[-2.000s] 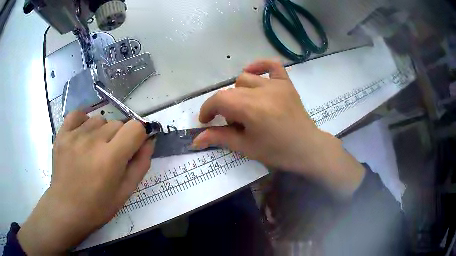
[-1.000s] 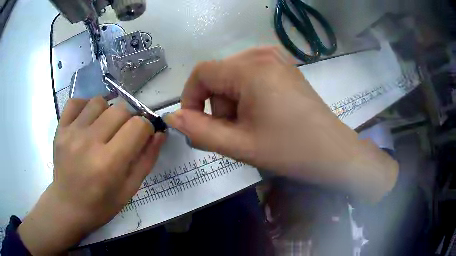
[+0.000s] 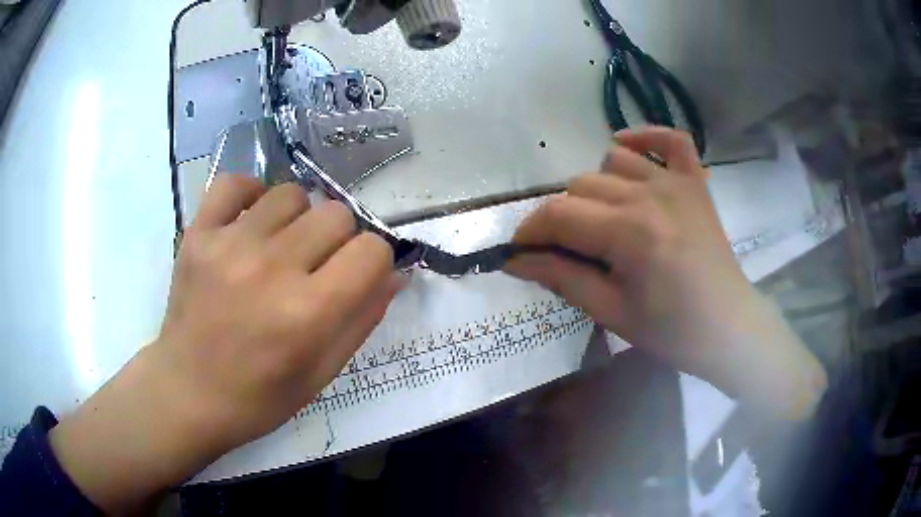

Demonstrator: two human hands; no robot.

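The binder attachment is a slim shiny metal arm slanting from the needle area toward the table's front edge. My left hand lies over its near side, fingers curled at its outer end; what the fingertips hold is hidden. The dark binding tape runs from the outer end of the arm to my right hand, narrow and slightly wavy, over the wire guide. My right hand pinches the tape between thumb and forefinger; a length of tape shows across the palm side. The presser foot area is at the upper left.
Green-handled scissors lie on the machine bed at the upper right, partly behind my right hand. A metal bracket sits beside the needle. A printed ruler scale runs along the white table's front edge. Part of the machine head shows at the top.
My right hand has moved away from the binder's end, and the tape now stretches between them. My left hand stays at the binder. The whole view has shifted, moving the machine rightward in the picture.
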